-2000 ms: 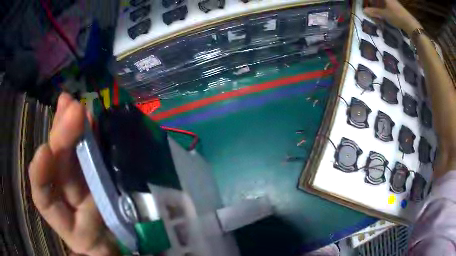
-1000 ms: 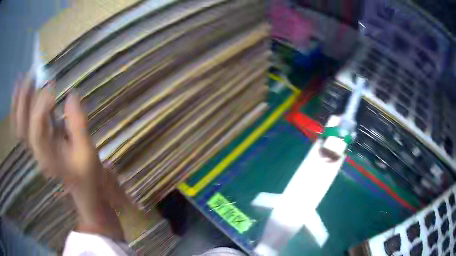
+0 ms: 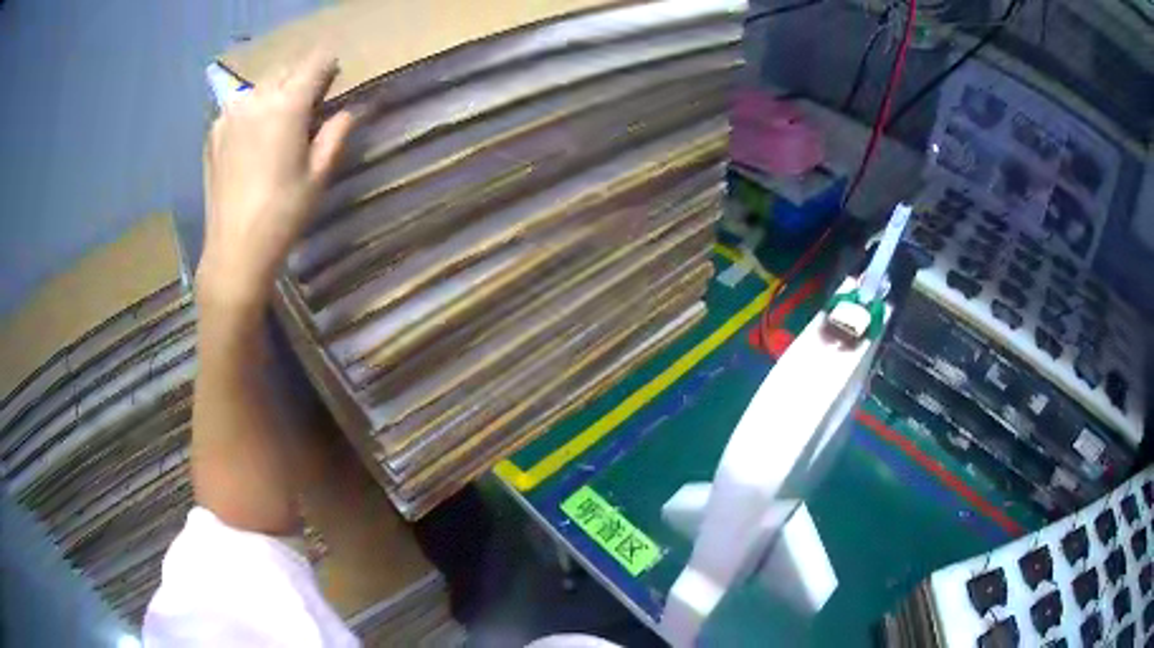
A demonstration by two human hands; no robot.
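A tall stack of cardboard-backed trays [image 3: 506, 253] stands at the left of the mat, its top a plain tan board. My left hand [image 3: 268, 152] is at the near left corner of the top tray [image 3: 418, 48], fingers over the board and thumb against its side edge. Its forearm comes up from the bottom left. My right hand is out of the picture. The white test stand [image 3: 791, 437] is right of the stack, with its grey lever [image 3: 886, 251] raised and green tape [image 3: 857, 311] at the lever's base. No hand is on it.
Lower tray stacks [image 3: 95, 418] are at the far left. A speaker tray [image 3: 1025, 595] is at the bottom right. Another speaker tray [image 3: 1012, 285] lies on dark wrapped trays [image 3: 974, 392]. A green label [image 3: 610, 532] is on the mat's near edge. A pink item [image 3: 775, 133] is behind.
The view has swung left. My left hand left the lever and is now at the stack's top corner, higher than one second ago. My right hand, earlier at the right tray, is out of view.
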